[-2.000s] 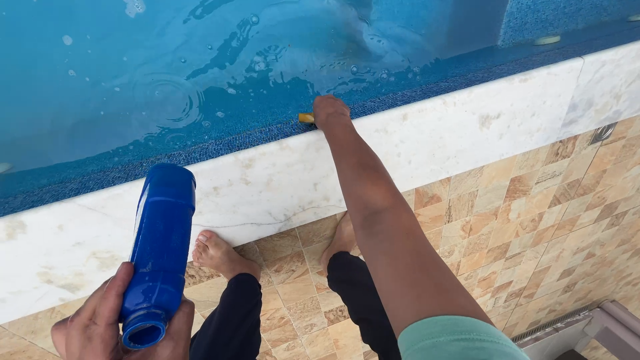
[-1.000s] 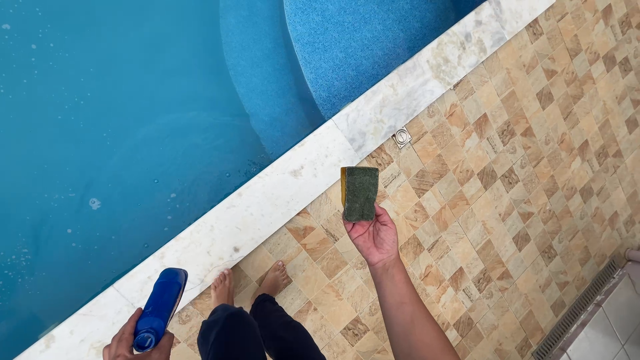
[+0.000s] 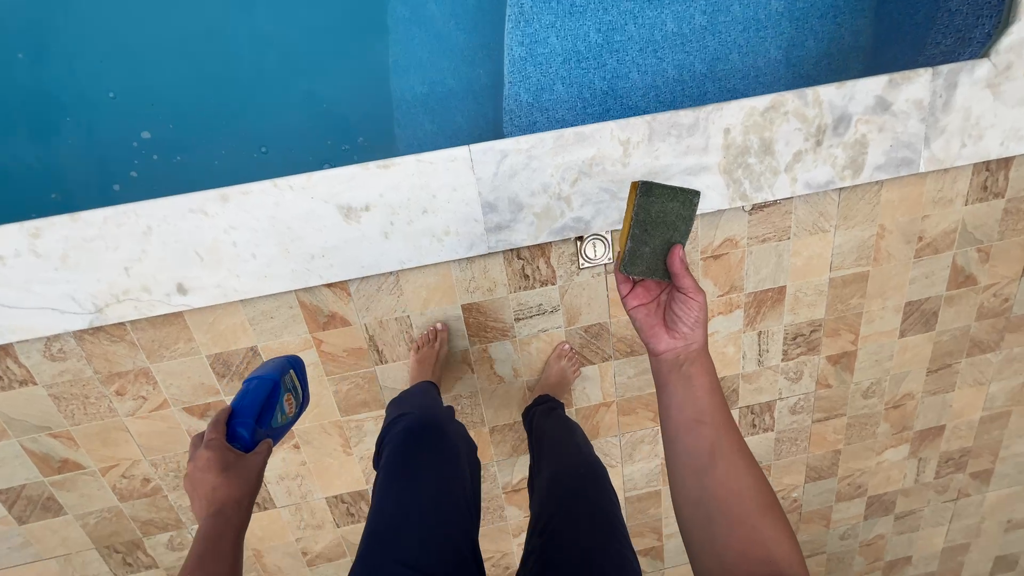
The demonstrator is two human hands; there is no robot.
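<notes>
A blue plastic bottle (image 3: pixel 268 400) with a label is gripped near its lower end in the view by my left hand (image 3: pixel 226 476), over the tiled floor at the lower left. My right hand (image 3: pixel 668 308) holds a scouring sponge (image 3: pixel 660 230) between thumb and fingers, its dark green abrasive side facing up and its yellow side showing along the left edge. From this view the sponge overlaps the inner edge of the marble coping (image 3: pixel 344 216), right of centre.
Pool water (image 3: pixel 200 88) lies beyond the coping, with a textured light-blue step (image 3: pixel 680 64) at the upper right. A square metal drain cover (image 3: pixel 594 250) sits in the tiled floor (image 3: pixel 832 360) beside the coping. My bare feet (image 3: pixel 429 354) stand on the tiles.
Two seconds ago my right hand was at the pool's water edge with something yellow; it has since drawn back over the deck with the sponge. The view has shifted along the pool.
</notes>
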